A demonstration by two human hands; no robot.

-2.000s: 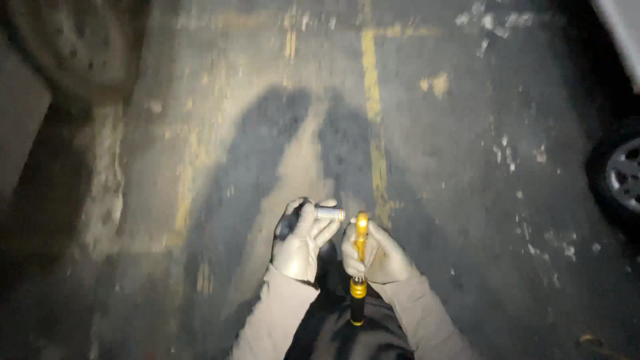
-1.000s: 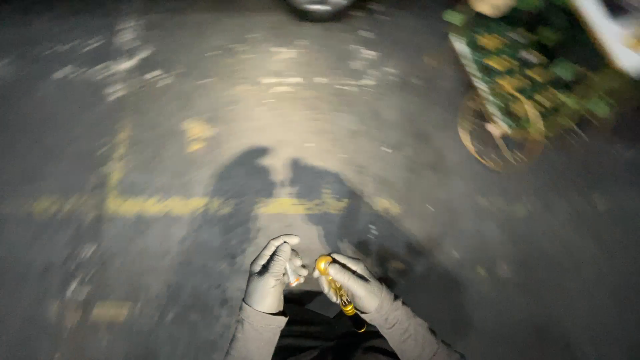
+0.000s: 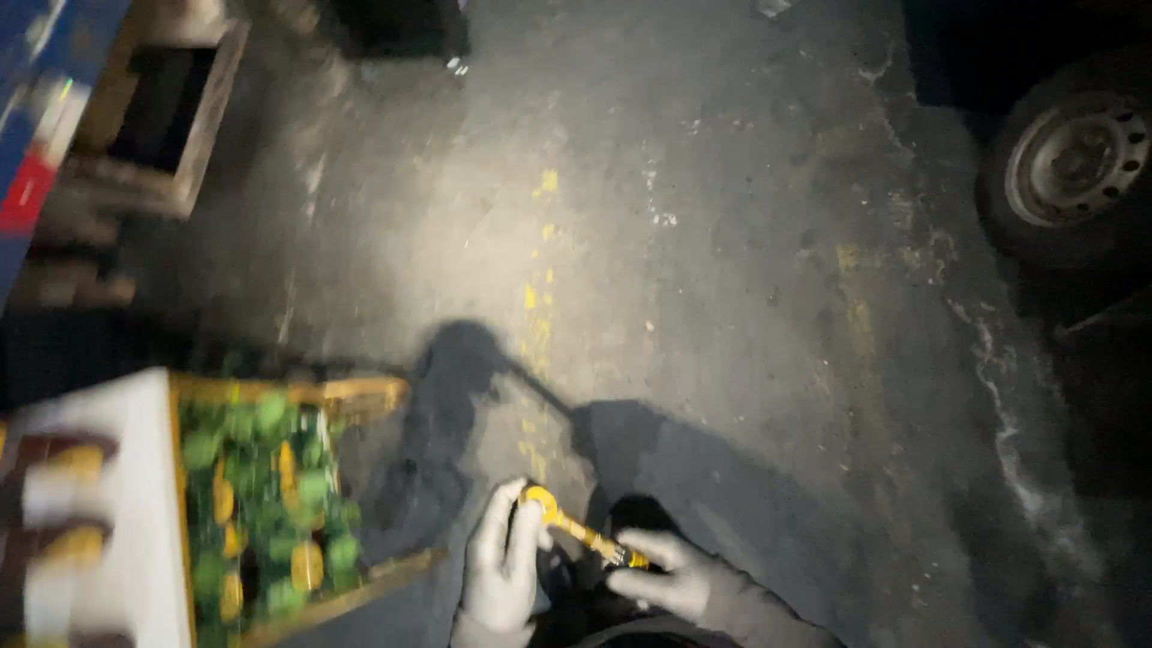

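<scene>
Both of my hands wear pale gloves at the bottom middle of the head view. A yellow ratchet-like tool, with a round head and a dark-and-yellow handle, spans the gap between them. My left hand has its fingers around the round head. At the handle end is my right hand, its thumb and fingers on either side of the grip. Whether the small silvery cylinder from before is still in my left hand cannot be seen.
A wooden-framed cart or planter with green leaves and yellow pieces stands close at my left. Beyond it is a wooden frame beside a blue and red object. A vehicle wheel is at the right. Worn yellow lines mark the concrete floor.
My left hand has gone from a small silvery cylinder to the tool's round head. My right hand has shifted to the handle. The view has swung round, bringing the planter to the left.
</scene>
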